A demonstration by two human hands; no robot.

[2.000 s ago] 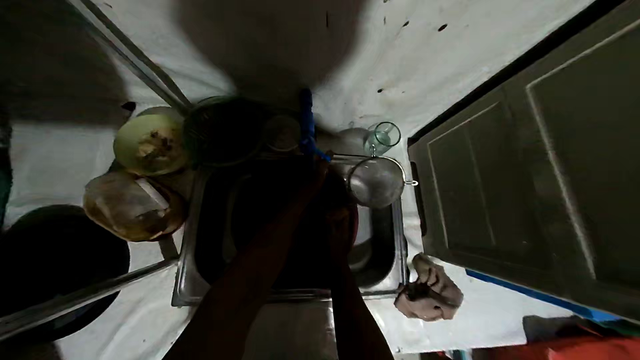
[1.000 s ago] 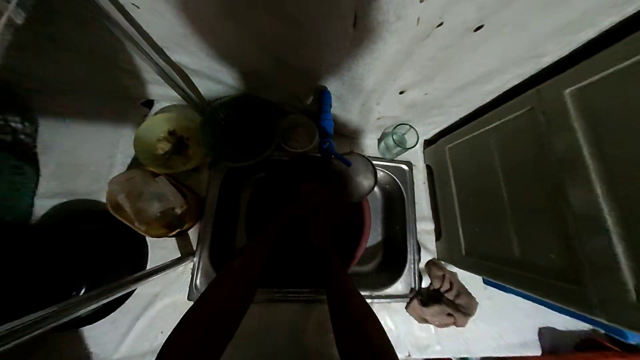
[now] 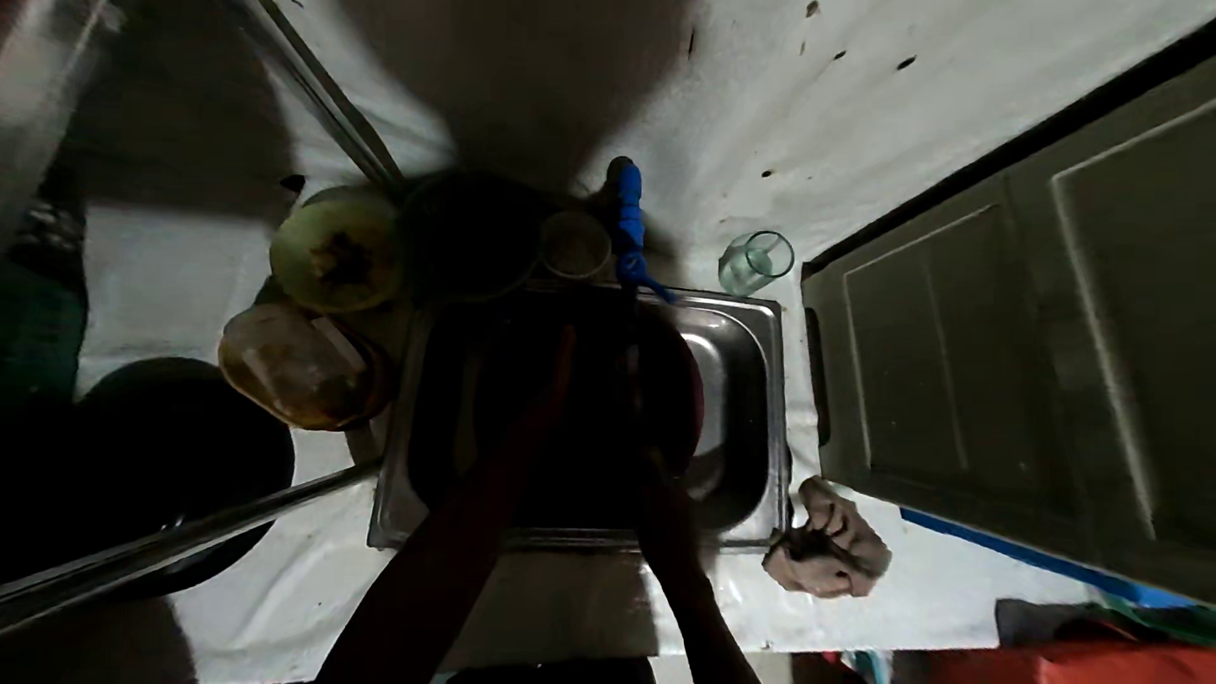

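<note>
A stainless steel sink lies below me with a dark red-rimmed basin in it. My left hand reaches into the shadow over the basin, under the blue faucet. My right hand is lower and to the right, also over the basin. Deep shadow hides the fingers of both hands, and whether they hold anything cannot be made out. The strainer is not discernible in the dark.
Left of the sink are a yellow-green bowl with scraps, a container with a plastic cover and a large dark tub. A small bowl and a glass stand behind; a crumpled cloth lies right.
The mesh strainer has left its place at the sink's right rear corner, moving left into the shadow over the basin. My right hand now sits nearer the front of the sink.
</note>
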